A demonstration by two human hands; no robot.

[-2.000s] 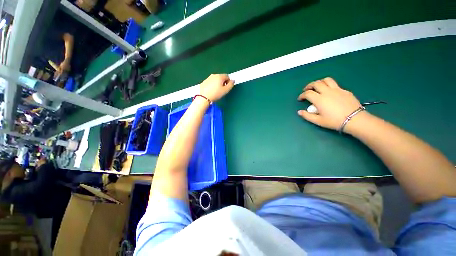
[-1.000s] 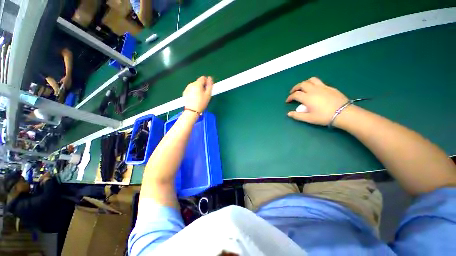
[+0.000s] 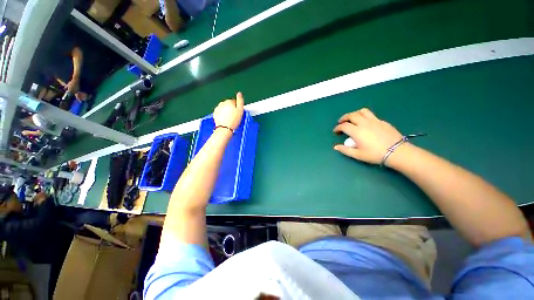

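My left hand point(image 3: 229, 113) is at the far rim of an open blue bin point(image 3: 246, 158) on the green bench; its fingers are curled with one finger pointing up, and whether it grips the rim is unclear. My forearm covers part of the bin. My right hand point(image 3: 366, 137) rests over the bench, curled around a screwdriver whose white end point(image 3: 349, 142) shows by the thumb. Its thin dark shaft point(image 3: 417, 136) sticks out past my wrist.
A smaller blue bin point(image 3: 159, 164) with black parts stands left of the large bin, beside dark parts on cardboard. Hair dryers point(image 3: 134, 105) lie on the belt beyond the white rail point(image 3: 351, 81). An open carton point(image 3: 93, 266) stands below left. Another person's arm point(image 3: 76, 70) shows opposite.
The large blue bin has moved away from the bench's front edge towards the white rail. My left hand has moved left since the earliest frame. My right hand still holds the screwdriver.
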